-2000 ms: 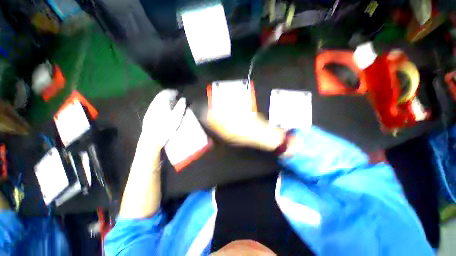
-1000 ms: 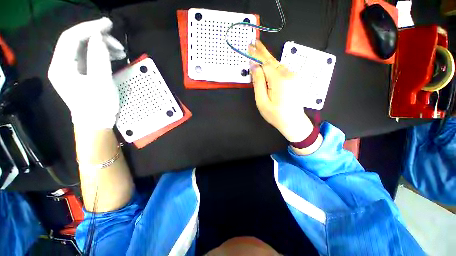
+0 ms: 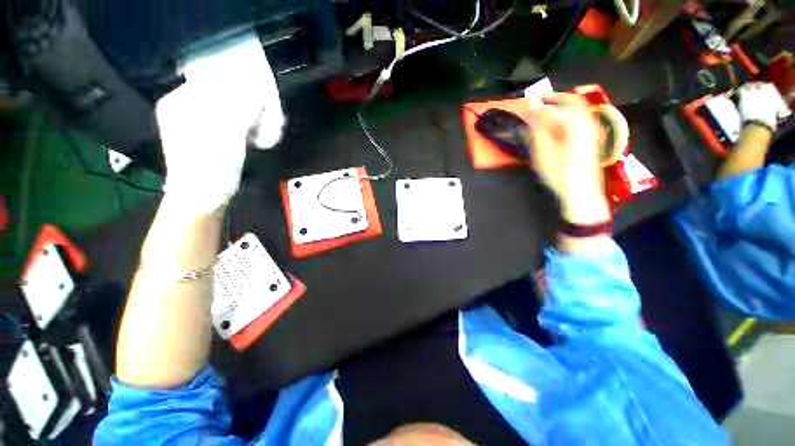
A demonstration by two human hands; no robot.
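Note:
My left hand [image 3: 205,139], in a white glove, is raised at the back left over a white sheet [image 3: 228,74]; glove and sheet merge, so its grip is unclear. My bare right hand [image 3: 567,144] is blurred, over the red tape dispenser [image 3: 621,179] and beside the black mouse [image 3: 503,131]. A white box [image 3: 327,207] lies on an orange-red pad, with a thin cable [image 3: 370,131] across it. A second white box [image 3: 248,283] lies tilted on its pad at the left. A third white box [image 3: 431,209] lies flat on the dark mat.
More white boxes [image 3: 48,283] stand at the far left. Cables [image 3: 436,42] run along the back of the bench. Another person's gloved hand [image 3: 761,103] and blue sleeve are at the right. A dark monitor [image 3: 96,78] is at the back left.
My right hand has left the middle box and cable and moved right to the dispenser. My left hand has moved up to the white sheet. The view has shifted, showing more of the bench.

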